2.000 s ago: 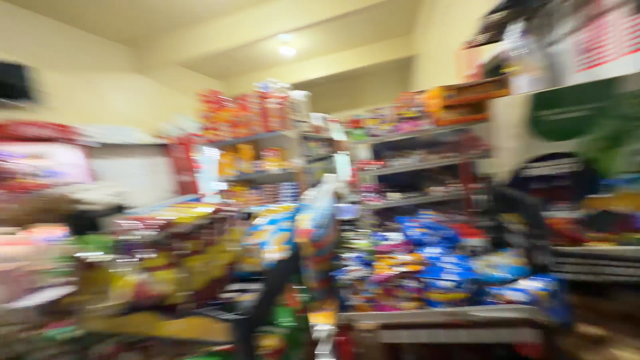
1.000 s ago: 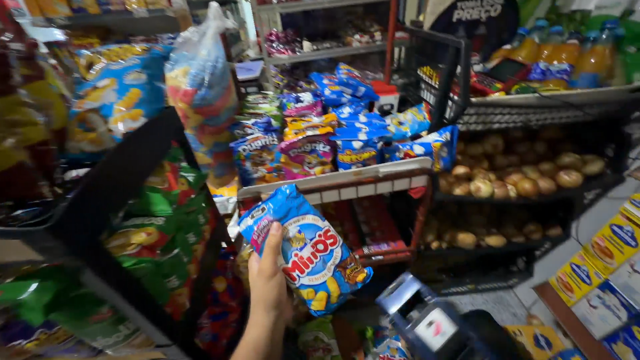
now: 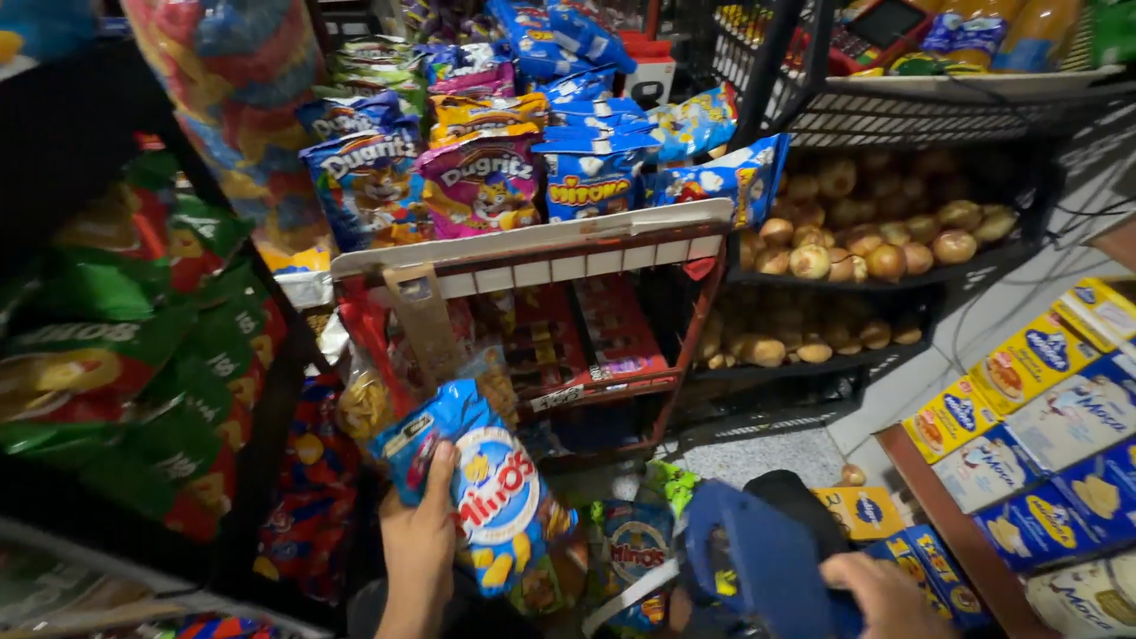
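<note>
My left hand grips a blue snack bag by its left side, thumb on the front, low in the middle of the view. My right hand is at the lower right, its thumb on a dark blue plastic object with an opening in it; the rest of that hand is partly cut off. Another similar snack bag lies low between the two hands, beside a pale strip.
A rack with small snack bags stands ahead. Black crates hold onions and, below, potatoes. Green snack bags fill a black rack at left. Yellow and blue boxes stand at right.
The blurred shop view of two seconds ago has turned down to the rack. Since one second ago, my right hand has come into view at the dark blue object; my left hand still holds the bag.
</note>
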